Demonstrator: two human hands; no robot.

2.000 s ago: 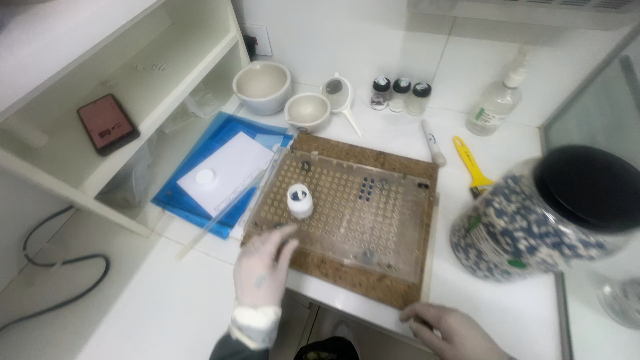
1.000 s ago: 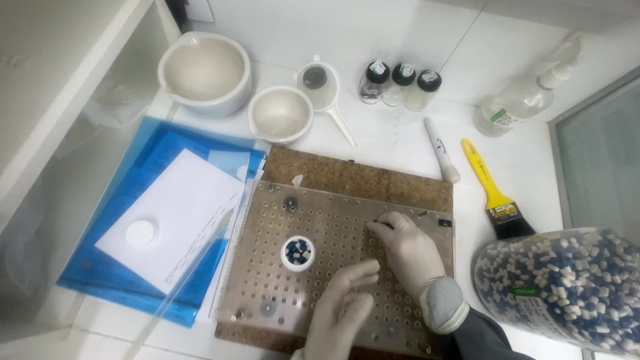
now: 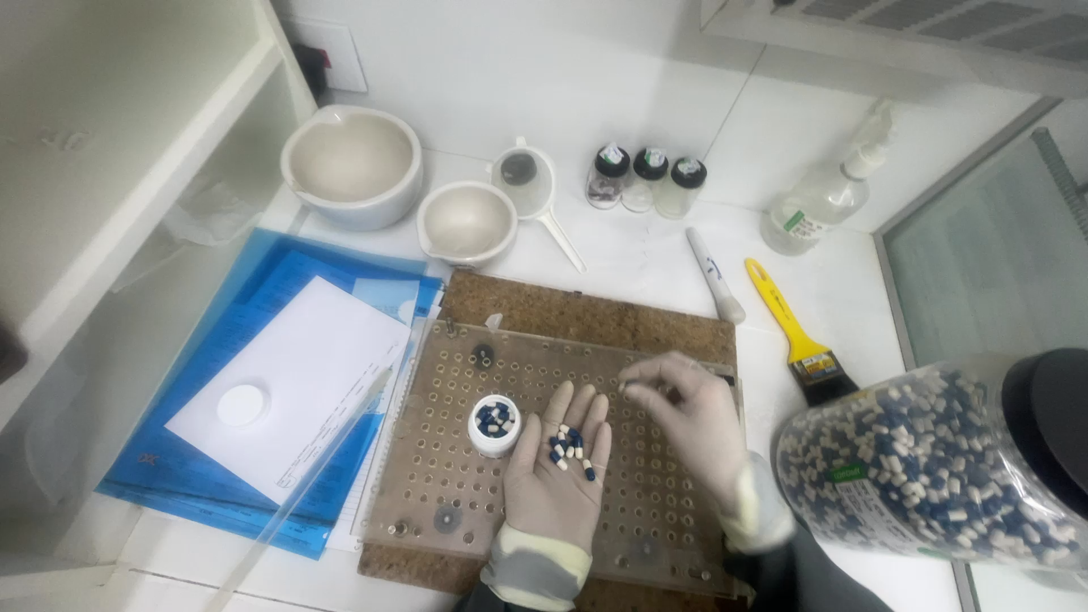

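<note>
My gloved left hand (image 3: 558, 472) lies palm up over the perforated capsule-filling plate (image 3: 442, 408), cupping several blue and white capsules (image 3: 572, 448) in its palm. To its right, my gloved right hand (image 3: 680, 404) is over the plate's right part, thumb and forefinger pinched near the holes; whether something is between the fingertips cannot be told. A small white plastic bottle (image 3: 494, 427) full of capsules stands on the plate, just left of my left hand. Under the plate lies a brown board (image 3: 586, 308).
Left are blue folders (image 3: 204, 357), a paper sheet (image 3: 314, 365) and a white cap (image 3: 241, 405). Behind stand two mortars (image 3: 353, 166) (image 3: 467, 223), a strainer (image 3: 523, 183), small jars (image 3: 649, 177) and a spray bottle (image 3: 816, 208). Right are a marker (image 3: 716, 276), a yellow-handled brush (image 3: 782, 319) and a large capsule jar (image 3: 892, 467).
My left hand has turned palm up, and capsules now show in it. My right hand moved from the board's front right corner onto the plate, where it remains.
</note>
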